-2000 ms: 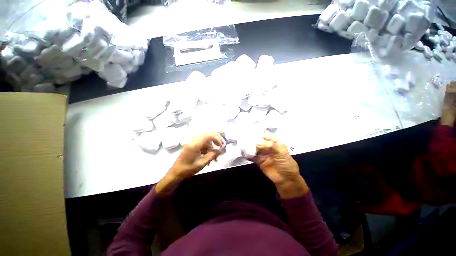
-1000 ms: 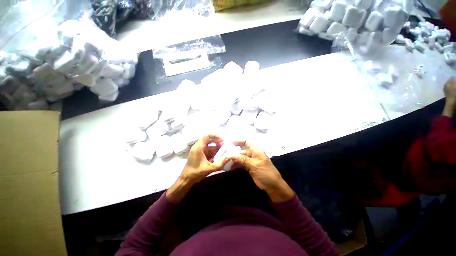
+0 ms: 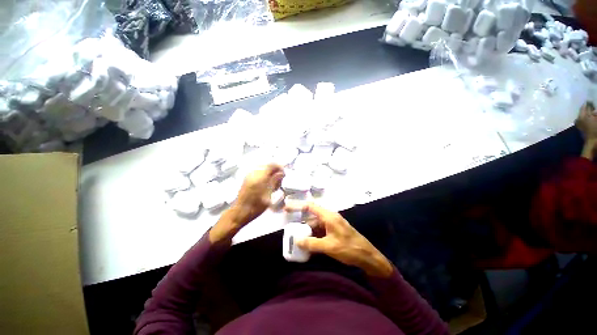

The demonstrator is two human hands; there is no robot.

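A white case [image 3: 296, 242] with a small dark slot on its face is held by my right hand [image 3: 337, 239] just in front of the bench edge. The case seems opened, with a white part standing above it at my fingertips. My left hand [image 3: 256, 191] is above the bench edge, its fingers pinched close together by a small white piece [image 3: 277, 198]; I cannot tell what it is or how firmly it is held. A loose pile of white cases [image 3: 213, 195] lies on the white bench top behind my hands, partly washed out by glare.
A cardboard carton [image 3: 40, 242] stands at left. Bags of white cases [image 3: 98, 88] bulge at back left and at back right [image 3: 458, 23]. A flat clear bag [image 3: 241, 86] lies on the black strip. A coworker's hand [image 3: 587, 121] and red sleeve show at right.
My hands have moved apart from around the case. My right hand holds it lower, nearer my body, and its slotted face shows. The view has shifted slightly.
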